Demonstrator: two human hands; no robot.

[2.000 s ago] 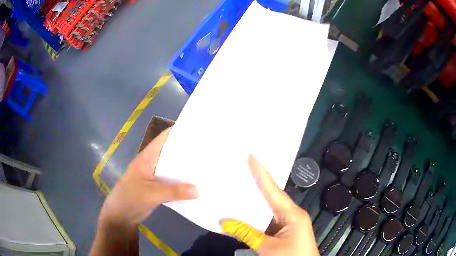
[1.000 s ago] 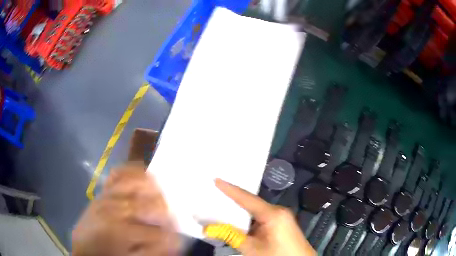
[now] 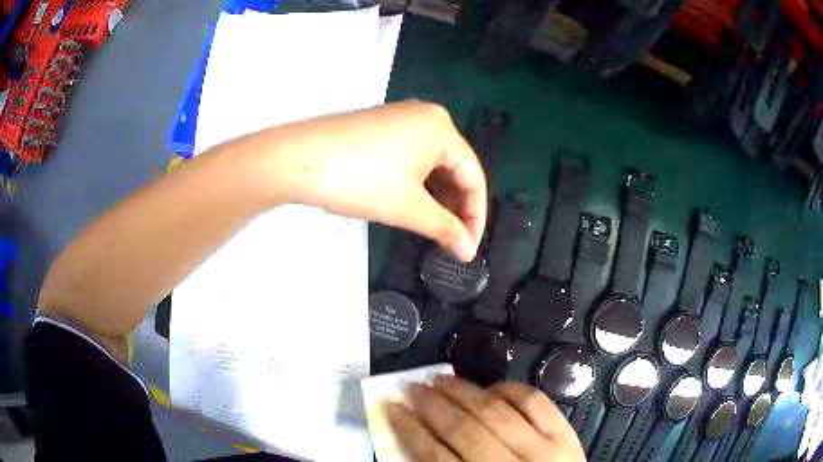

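My left hand [image 3: 447, 203] reaches across from the left, thumb and finger pinched at the upper edge of a clear screen label with small pale text [image 3: 454, 277], which lies over a round watch face. A second labelled, grey-looking face [image 3: 393, 321] is just left of it. My right hand [image 3: 487, 424] lies with fingers together on a white wiping cloth [image 3: 379, 392] with a yellowish patch, just below a bare black watch face [image 3: 479, 351]. The long white label sheet [image 3: 271, 334] lies left of the watches, under my left forearm, with faint text clusters.
More smartwatches [image 3: 617, 325] lie in rows to the right on the dark green mat [image 3: 433, 68]. Black straps and red-orange trays [image 3: 690, 23] are along the top right. A blue bin [image 3: 188, 117] shows behind the sheet, and a red rack [image 3: 41, 99] stands top left.
The label sheet has been let go and lies left of the watches. My left hand has moved right over the watches. My right hand is now on the cloth. A second face now shows label text.
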